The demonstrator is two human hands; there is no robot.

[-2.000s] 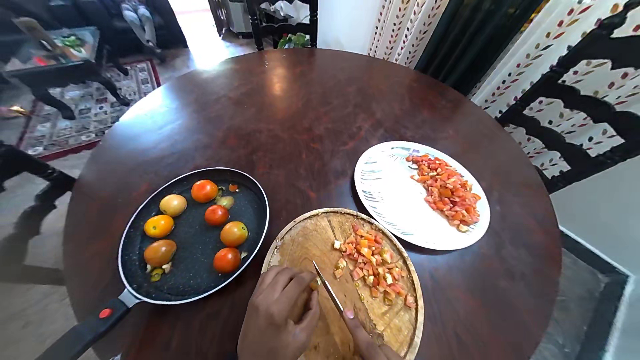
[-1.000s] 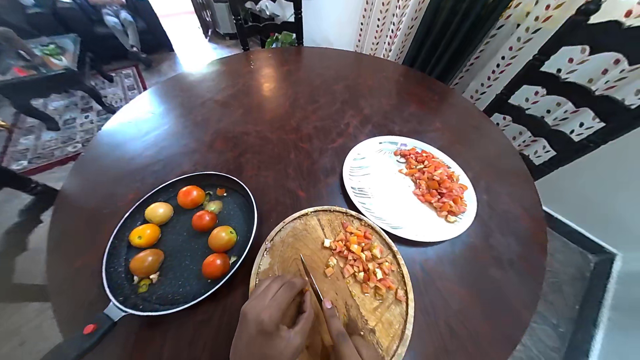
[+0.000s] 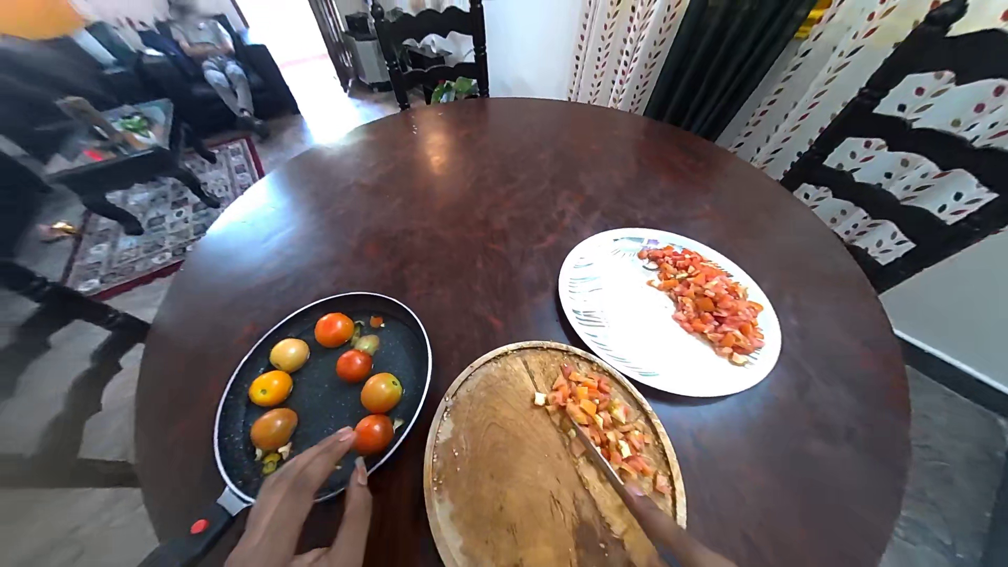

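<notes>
My left hand (image 3: 311,508) reaches over the near edge of a black frying pan (image 3: 323,441), fingers apart, fingertips beside a red tomato (image 3: 373,435). Several other whole tomatoes, red, orange and yellowish, lie in the pan with small scraps. My right hand (image 3: 669,528) grips a knife (image 3: 596,457), its blade resting against chopped tomato (image 3: 602,417) on the right part of a round wooden cutting board (image 3: 504,472). Behind the board, to the right, a white patterned plate (image 3: 622,331) holds a heap of diced tomato (image 3: 713,303).
Pan, board and plate stand on a round dark wooden table (image 3: 472,197). The pan's handle (image 3: 193,543) points toward the near left. Black chairs (image 3: 906,150) stand around it. A person (image 3: 216,63) sits at the back left, near a low table (image 3: 126,150).
My left hand has moved left from the cutting board to the frying pan. The knife has shifted right, against the chopped tomato. The view has tilted up.
</notes>
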